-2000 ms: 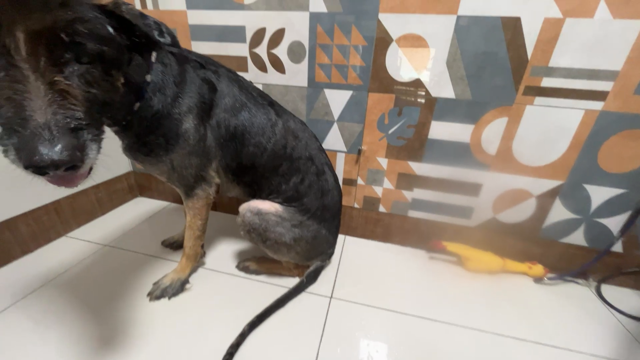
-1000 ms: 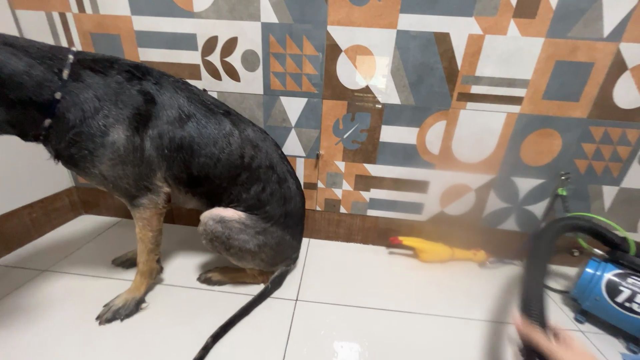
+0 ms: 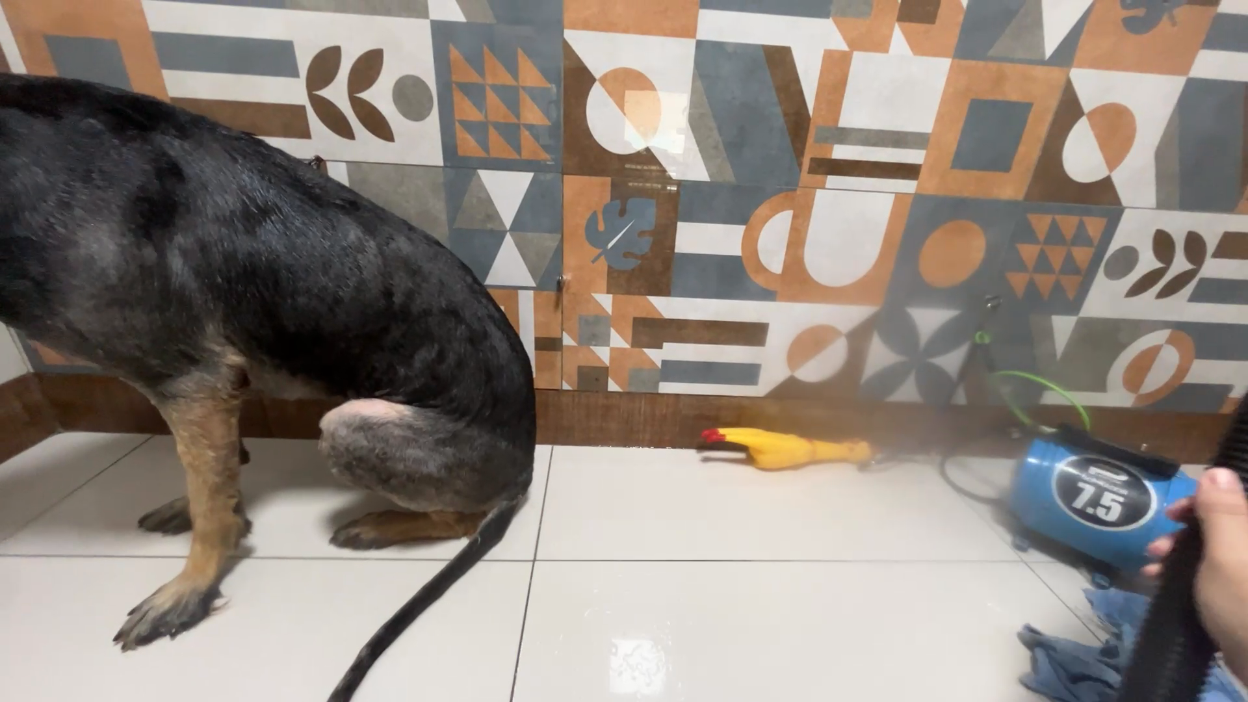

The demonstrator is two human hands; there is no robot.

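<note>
At the right edge my right hand (image 3: 1219, 565) is closed around a black ribbed hose (image 3: 1170, 604), partly cut off by the frame. Behind it a blue pet dryer (image 3: 1092, 497) lies on the floor by the wall, and a blue cloth (image 3: 1068, 658) is crumpled below it. My left hand is out of view. A black and tan dog (image 3: 341, 273) with a damp-looking coat sits at the left, its head outside the frame and its tail across the tiles. A yellow rubber chicken toy (image 3: 790, 449) lies near the wall, right of the dog.
Behind everything stands a patterned tile wall (image 3: 726, 258) with a brown baseboard (image 3: 604, 419) along its foot. The floor (image 3: 741, 614) is of glossy white tiles. A green cord (image 3: 1048, 385) runs from a wall fitting (image 3: 992, 302) towards the dryer.
The view has swung to the right and down. The dog's head, visible two seconds ago, is out of frame. The dryer and my right hand with the hose have come into view.
</note>
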